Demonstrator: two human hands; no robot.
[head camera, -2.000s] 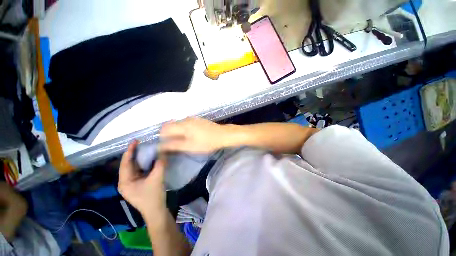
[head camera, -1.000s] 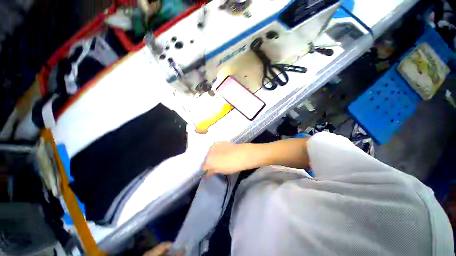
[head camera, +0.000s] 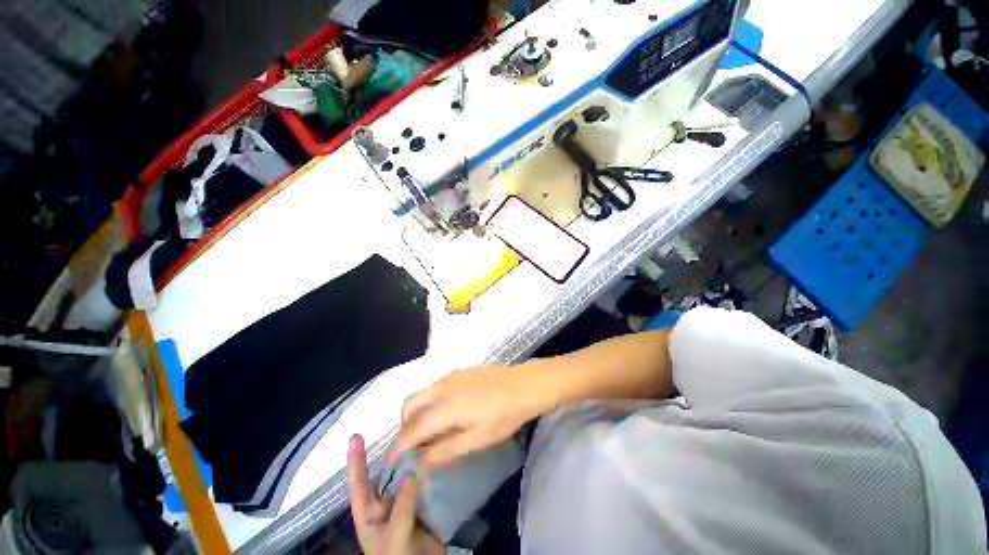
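A grey cloth piece, perhaps a collar piece (head camera: 472, 490), hangs at the lap below the table's front edge. My right hand (head camera: 466, 414) is over its upper end, fingers bent onto the cloth. My left hand (head camera: 382, 518) is lower left, cut off by the bottom edge, one finger raised and a bit of cloth between finger and thumb. The fingertips nearly meet; the exact grip is partly hidden and blurred. A stack of black pieces with grey edge lines (head camera: 315, 369) lies flat on the white table (head camera: 244, 317).
The JACK sewing machine (head camera: 521, 119) stands behind a lit phone (head camera: 539, 239), black scissors (head camera: 607, 190) and an orange-yellow strip (head camera: 483, 282). A red basket (head camera: 315, 136) with cloth is behind the table, a blue basket (head camera: 840, 255) at right. An orange band (head camera: 179, 450) crosses the table at left.
The grey piece, stretched long between my hands a second ago, is now bunched lower. My left hand has come up near my right hand. The view has shifted, showing more behind the machine.
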